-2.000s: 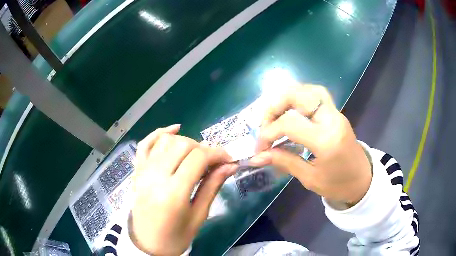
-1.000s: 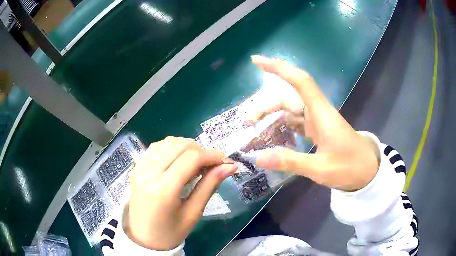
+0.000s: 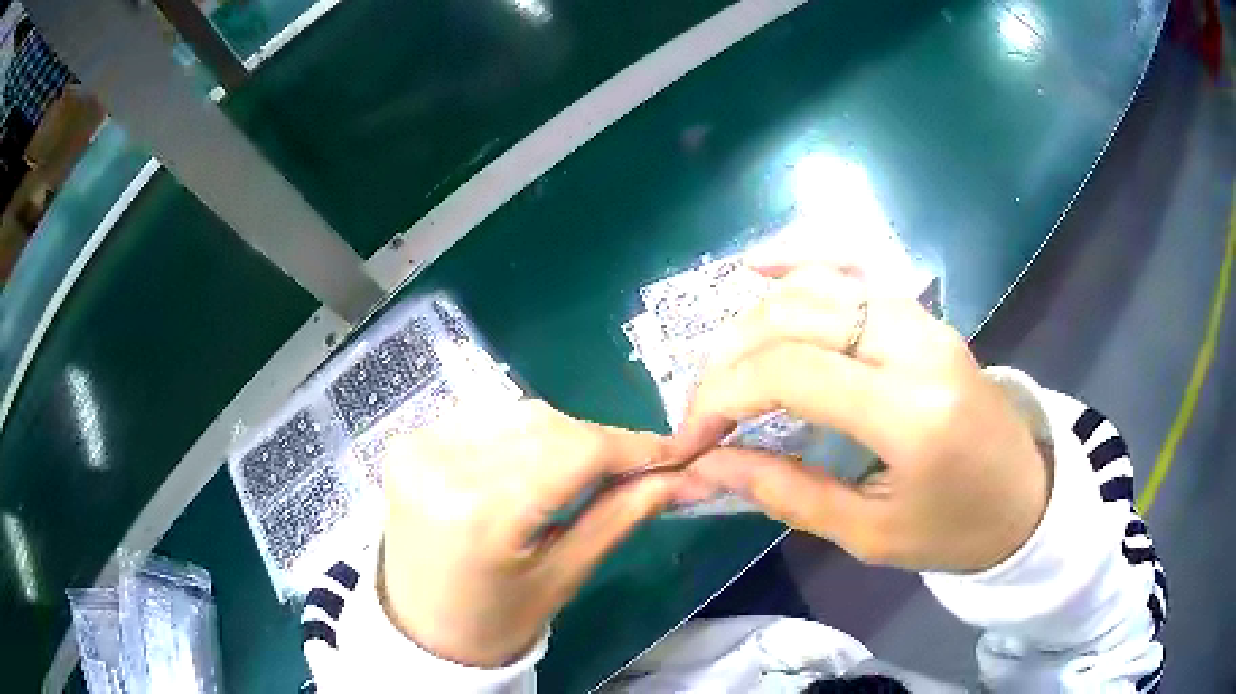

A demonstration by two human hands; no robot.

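My left hand (image 3: 495, 522) and my right hand (image 3: 888, 420) meet at the fingertips, just above the green surface. They pinch the thin edge of what looks like a clear plastic bag (image 3: 718, 507); most of it is hidden by the fingers. A stack of bagged panels (image 3: 292, 502) with dark speckled rectangles lies at the left, partly under my left hand. A smaller pile of bagged panels (image 3: 691, 305) lies behind and under my right hand, washed white by glare at its far side.
Two whitish filled bags (image 3: 170, 630) overlap at the lower left. A pale metal rail (image 3: 542, 129) crosses the glossy green surface (image 3: 569, 258), with an upright post (image 3: 231, 176) at the left. The table edge curves down the right, beside a grey floor with a yellow line (image 3: 1210, 359).
My right hand was spread open over a brownish panel and has come back to my left fingertips. The dark piece at my left fingertips no longer shows. The view has shifted, moving the stacks rightward.
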